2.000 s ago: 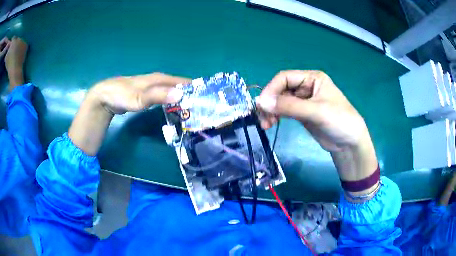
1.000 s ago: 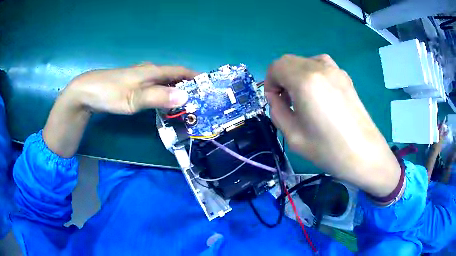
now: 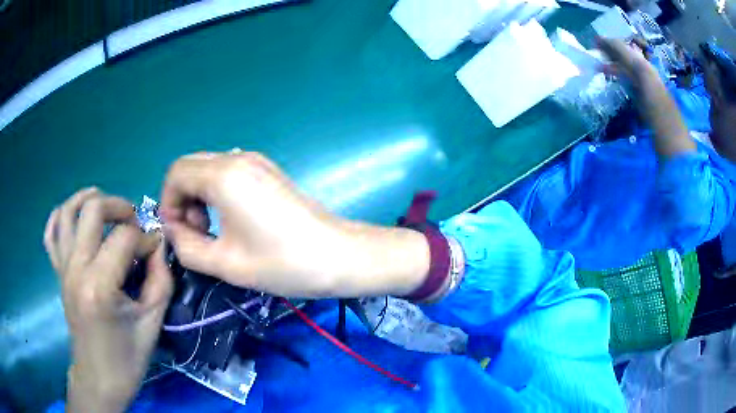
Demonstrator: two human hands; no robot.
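Observation:
The open device unit [image 3: 194,302] lies tilted at the lower left, partly under both hands, its black interior and a white frame corner [image 3: 230,379] showing. Only a small bright piece of its circuit board [image 3: 148,214] shows between the fingertips. My left hand [image 3: 109,270] is curled at the board's left edge and grips it. My right hand [image 3: 238,222] has thumb and fingertips close together at the board's right edge; whether they pinch something is hidden. A purple-grey wire [image 3: 214,319] crosses the interior. A red wire [image 3: 343,345] trails right from the unit.
White panels [image 3: 516,74] stand at the far side of the green bench [image 3: 339,105], beside clear plastic material [image 3: 593,97]. Another person in blue [image 3: 621,193] is at the right, one arm reaching over the bench. A green crate [image 3: 637,298] is below. A white rail [image 3: 177,28] borders the bench.
The view has swung right, so the unit and hands appear further left. My left hand has changed from thumb flat on the board to curled fingers; both hands' fingertips are now close together.

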